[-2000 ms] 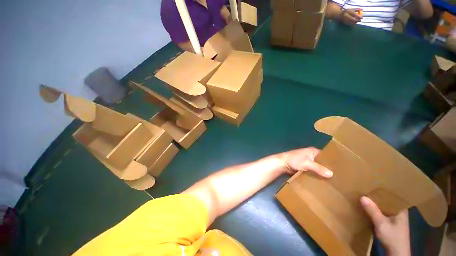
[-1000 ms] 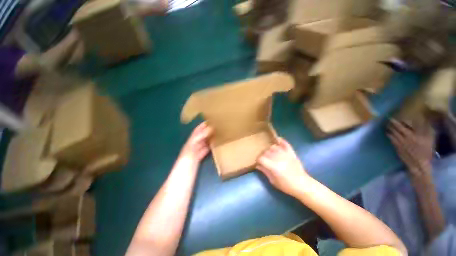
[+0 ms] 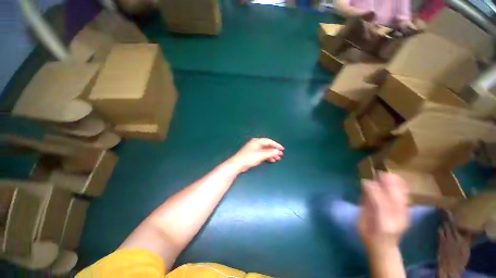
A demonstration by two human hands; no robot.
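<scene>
My left hand (image 3: 260,154) is over the green table at the middle, with fingers loosely curled and no box in it. My right hand (image 3: 384,209) is raised and blurred at the lower right, with no box visibly held. It overlaps the front left of an open mailer box (image 3: 421,183), whose lid (image 3: 443,133) stands up at the back. Whether the right hand touches this box is unclear.
Closed boxes (image 3: 133,87) stand stacked at left, beside open boxes with rounded lobes (image 3: 51,103). More open boxes (image 3: 359,81) cluster at right. Another person's hand (image 3: 454,244) is at the lower right. People sit at the table's far side.
The open box held between both hands is no longer in them. My right hand has moved right to the box cluster. The view has turned back somewhat left from one second ago.
</scene>
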